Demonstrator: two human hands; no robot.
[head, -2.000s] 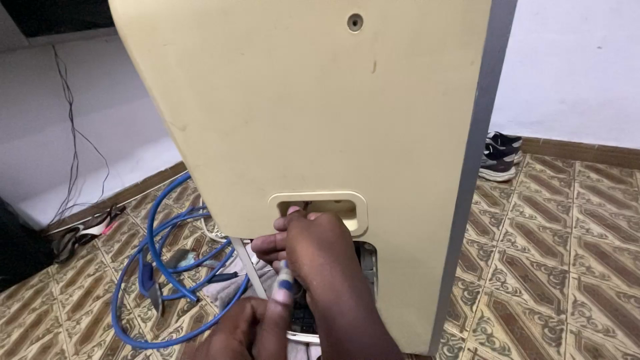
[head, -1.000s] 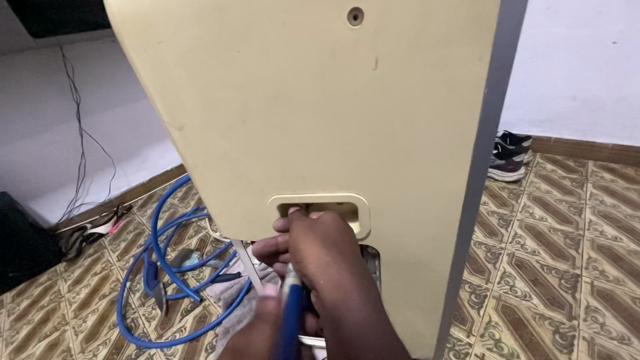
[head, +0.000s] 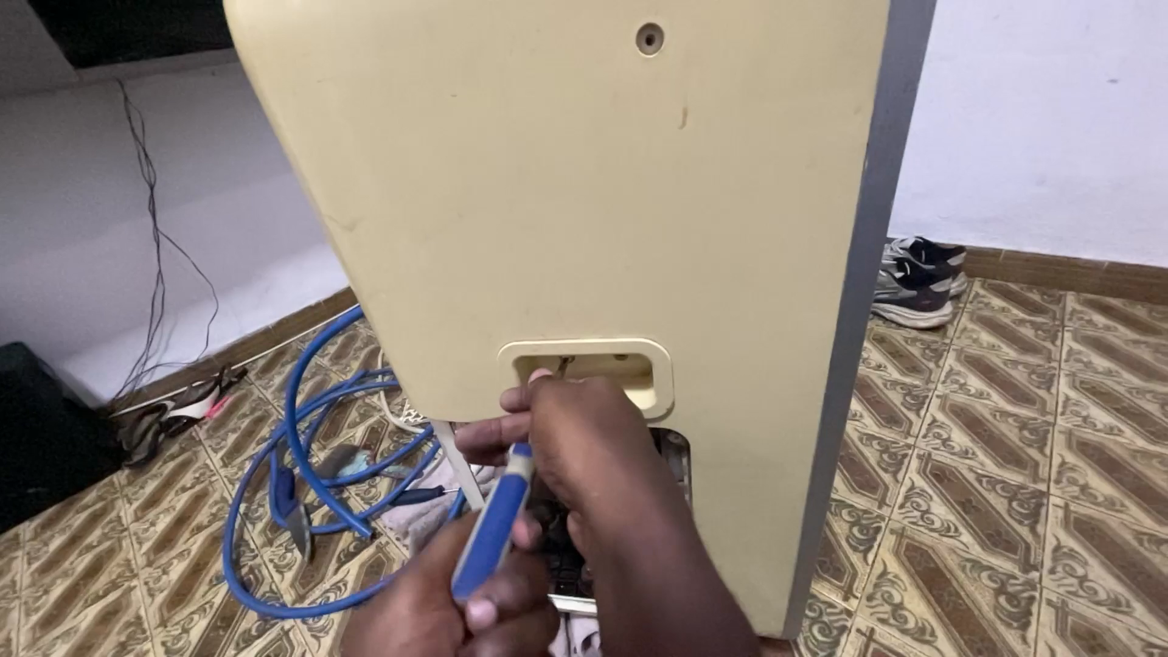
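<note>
My left hand [head: 456, 593] is closed around a blue and pale grey tool handle [head: 497, 529], tilted up toward my other hand. My right hand [head: 584, 438] reaches up to the recessed grip [head: 664, 374] in a large cream plastic panel [head: 584, 210]. Its fingertips are at the left part of the recess, beside a small thin metal piece [head: 565, 363]; whether they hold it I cannot tell. Below the recess is a rectangular opening [head: 677, 452] with dark parts inside, mostly covered by my right hand and forearm. A screw hole [head: 650, 38] shows near the panel's top.
A coiled blue hose [head: 235, 529] lies on the tiled floor at left, with a knife [head: 297, 520], a dark-handled screwdriver [head: 415, 495] and a cloth [head: 420, 525] nearby. Sneakers [head: 915, 283] stand at right by the wall. Sandals [head: 173, 411] and dangling black cables [head: 157, 228] are at far left.
The blue handle, mostly hidden two seconds ago, now shows along its length in my left hand. My right hand has stayed at the recess, where the thin metal piece now shows.
</note>
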